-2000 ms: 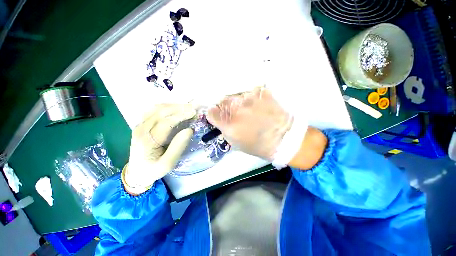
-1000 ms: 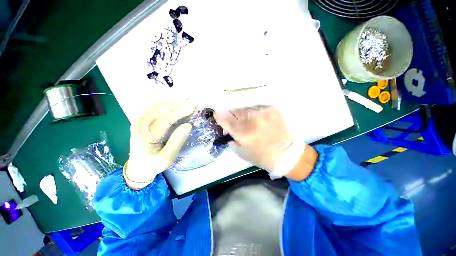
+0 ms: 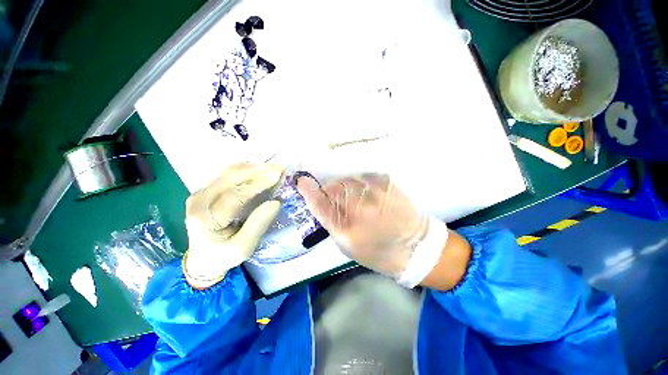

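A clear crinkled plastic bag lies on the near part of the white sheet, between my hands. My left hand, in a cream glove, holds the bag's left side between thumb and fingers. My right hand, in a thin whitish glove, has its fingertips at the bag's opening on a small dark part, mostly hidden by the fingers. Another black part shows below my right fingers. A cluster of black parts with thin leads lies on the far left of the sheet.
A solder spool and another clear bag are on the green bench at left. At right are a cream cup with silvery filling, orange round pieces, a white stick and a black fan guard.
My right hand has shifted at the bag's opening, and the dark part under its fingers is less visible. A thin strip now shows on the sheet beyond my hands. My left hand keeps its hold.
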